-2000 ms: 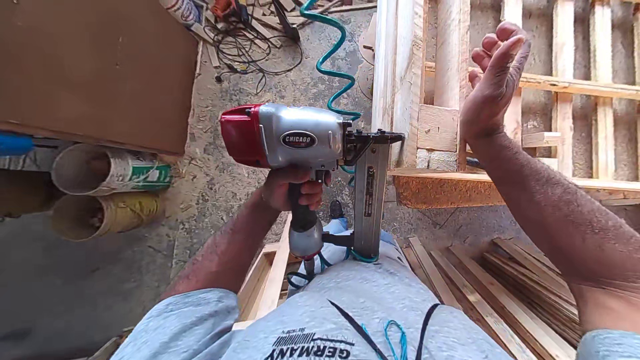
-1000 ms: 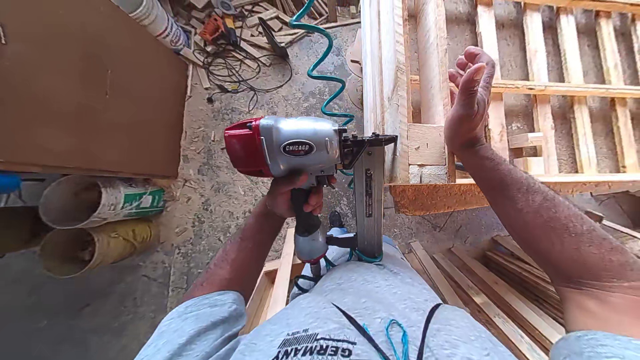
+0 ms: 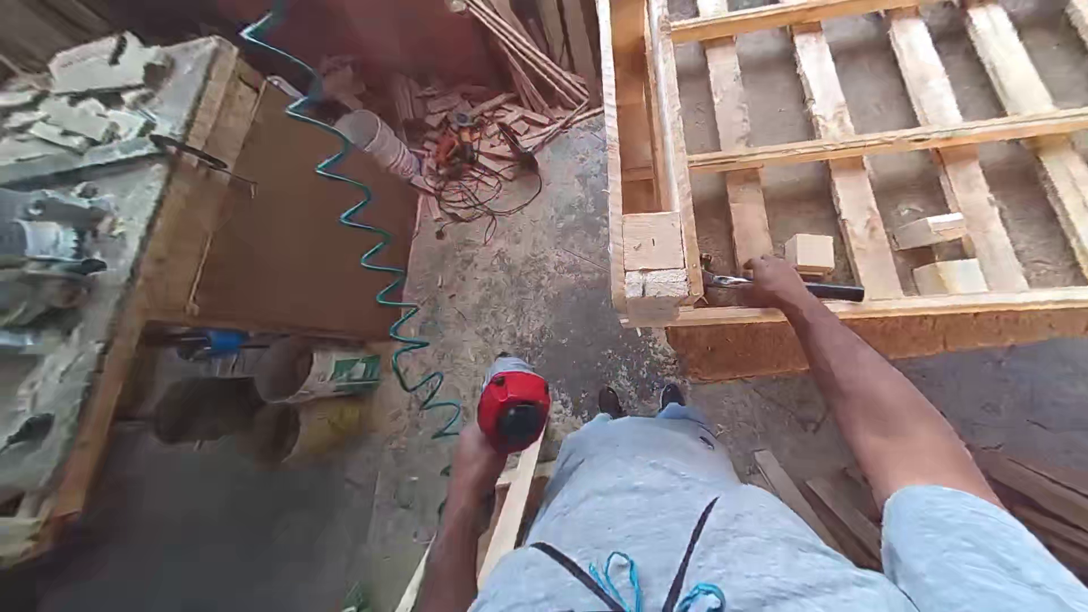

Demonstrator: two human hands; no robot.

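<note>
My left hand [image 3: 482, 455] holds a red and silver pneumatic nailer [image 3: 513, 406], its red end cap facing the camera and its grip largely hidden. A coiled teal air hose [image 3: 374, 251] hangs near it. On the right, my right hand [image 3: 775, 282] is closed around a hammer [image 3: 837, 291] with a dark handle, lying low inside the corner of a wooden frame [image 3: 892, 304]. The hammer's metal part points left, toward the frame's corner block [image 3: 653, 241]. Close to that hand sits a small wood block [image 3: 809, 253] on the frame's slats.
At left stands a cluttered workbench [image 3: 170, 204], with buckets [image 3: 293, 370] lying beneath its panel. An orange power tool [image 3: 456, 149] and tangled cords rest on wood scraps at the back. Loose boards [image 3: 799, 497] lie by my right side. Sawdust marks the concrete floor [image 3: 544, 246].
My right hand, raised and without a tool before, is now down in the frame on a hammer. The nailer has moved away from the frame's corner and turned end-on. The view has shifted widely.
</note>
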